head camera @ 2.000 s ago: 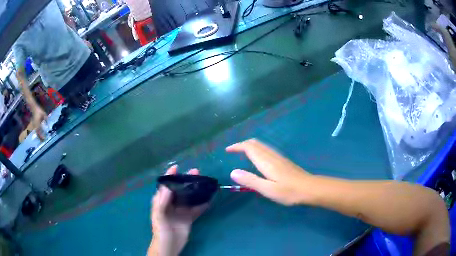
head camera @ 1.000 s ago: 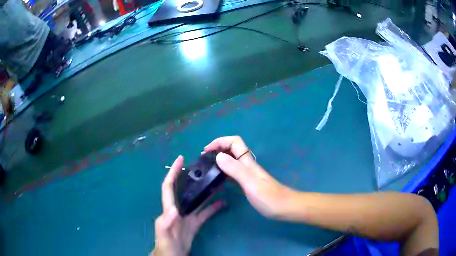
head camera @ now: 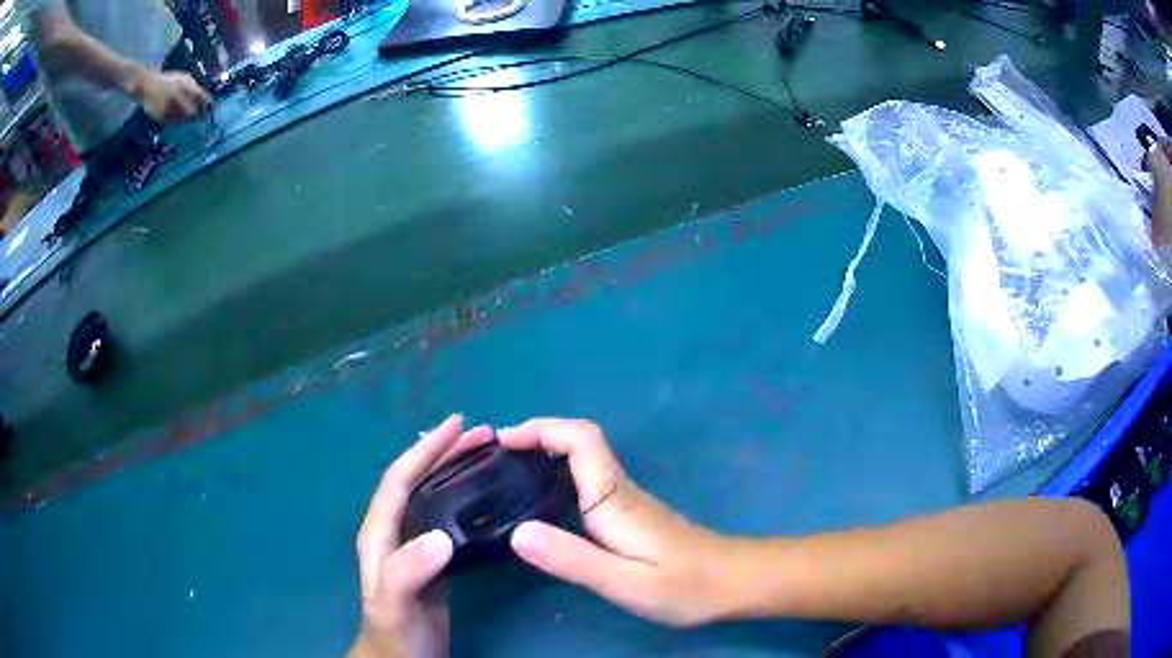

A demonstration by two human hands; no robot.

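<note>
A black round unit [head camera: 482,504] is held between both hands low in the middle of the view, above the teal bench top. Its outer side faces up, with a slot-like line near its far edge. My left hand [head camera: 409,553] grips its left side, thumb on the near side and fingers behind. My right hand [head camera: 598,533] grips its right side, thumb on the near edge and fingers at the far edge. The unit's underside is hidden.
A clear bag of white parts [head camera: 1028,296] lies at the right, beside a blue bin [head camera: 1150,514] holding black units. A small dark part [head camera: 88,347] sits on the dark green strip at left. Thin black cables [head camera: 643,71] lie at the far side. A person's hand [head camera: 174,97] shows upper left.
The unit has turned between my hands and moved slightly lower; both hands now close around its sides. The screwdriver seen earlier beside my right hand is no longer visible. The person at upper left has moved.
</note>
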